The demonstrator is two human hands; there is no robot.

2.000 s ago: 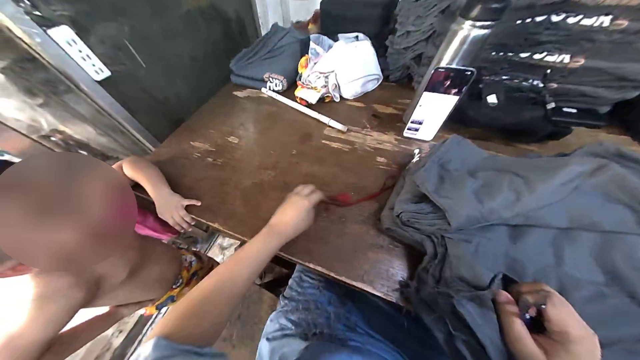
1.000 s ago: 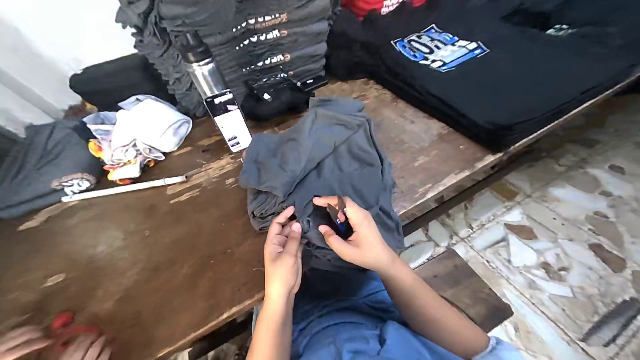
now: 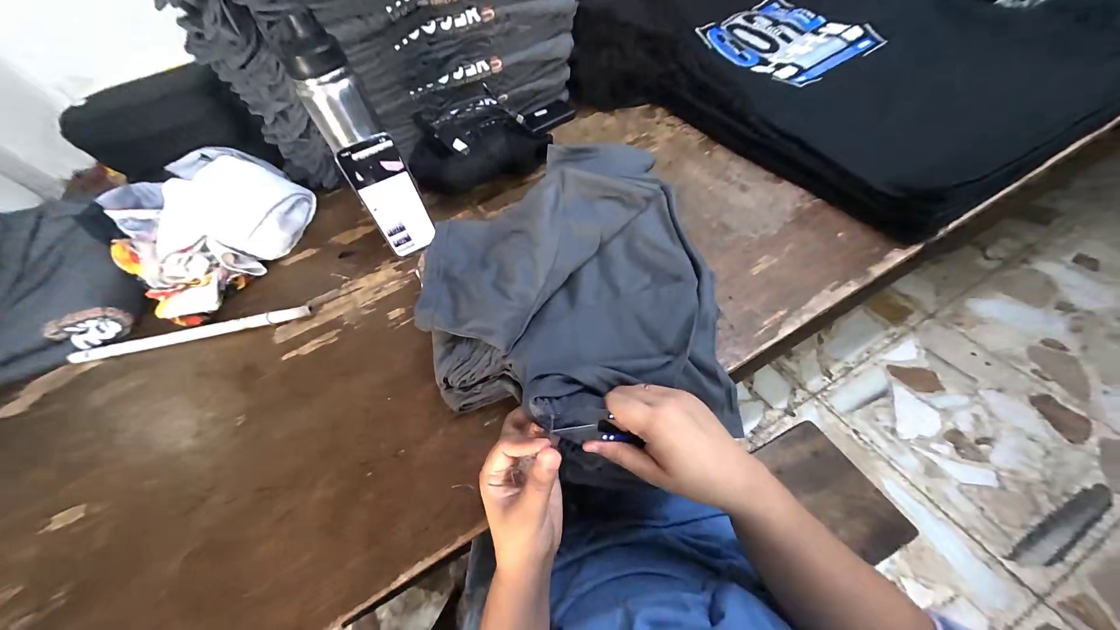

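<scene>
A dark grey garment lies on more folded grey fabric at the edge of the wooden table. My right hand holds a small dark cutting tool, its thin metal tip pointing left at the garment's near edge. Just left of that tip, my left hand pinches something at the fabric's edge, perhaps a thread or the hem; it is too small to tell. Part of the tool is hidden in my right fingers.
A phone leans on a steel bottle behind the garment. Folded grey shirts and black shirts are stacked beyond. A white stick and bundled white cloth lie left on the table. A wooden seat is below right.
The view has swung right. My left hand, stretched over the table by a red item two seconds ago, is now at the garment beside my right hand. The other person is out of view.
</scene>
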